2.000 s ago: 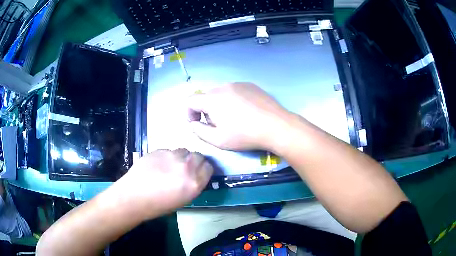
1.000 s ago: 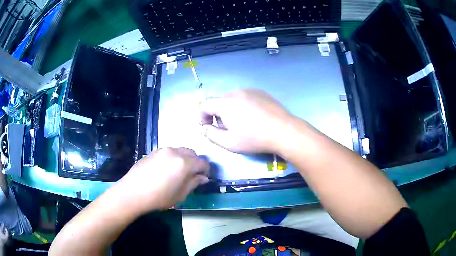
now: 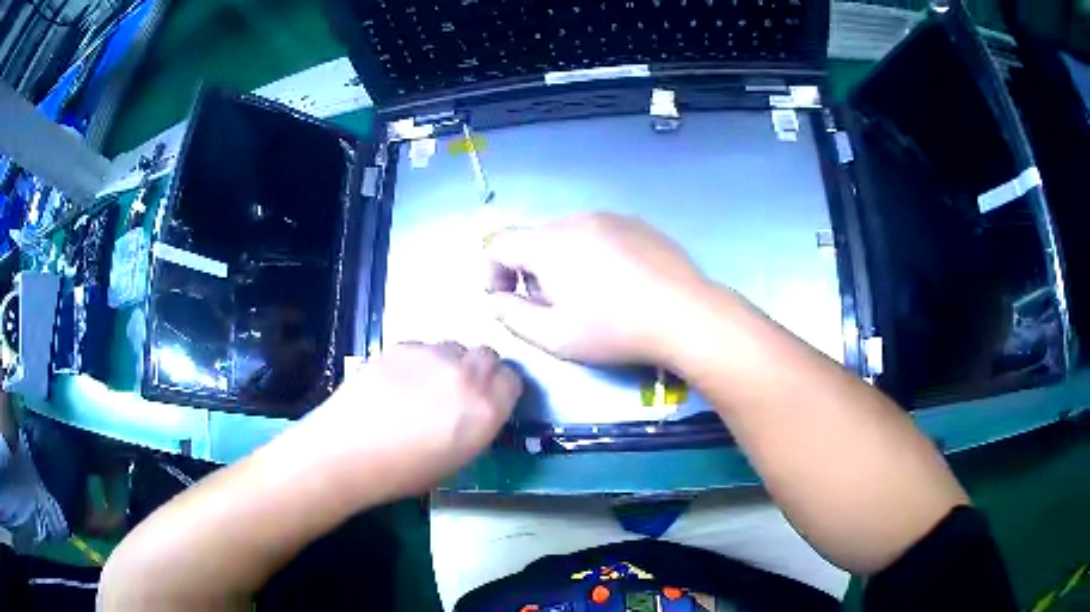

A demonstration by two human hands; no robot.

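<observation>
The silver lid panel (image 3: pixel 717 227) lies in its black frame in front of me. A thin cable (image 3: pixel 479 167) runs from its upper left down towards my right hand, under yellow tape (image 3: pixel 467 145). Another yellow tape piece (image 3: pixel 663 392) sits near the panel's near edge. My right hand (image 3: pixel 586 287) is over the left middle of the panel, thumb and fingers bent close together; what lies between them cannot be made out. My left hand (image 3: pixel 448 401) is curled at the panel's near left edge, its fingertips partly hidden.
The black keyboard base (image 3: pixel 574 42) lies beyond the panel. Glossy black screens stand on the left (image 3: pixel 257 257) and right (image 3: pixel 956 239), close to the frame. Small parts lie at the far left of the green bench (image 3: pixel 622 469).
The view has shifted, so the laptop sits further right than two seconds ago. My left fingers opened slightly, then curled again. My right hand stays over nearly the same spot on the panel.
</observation>
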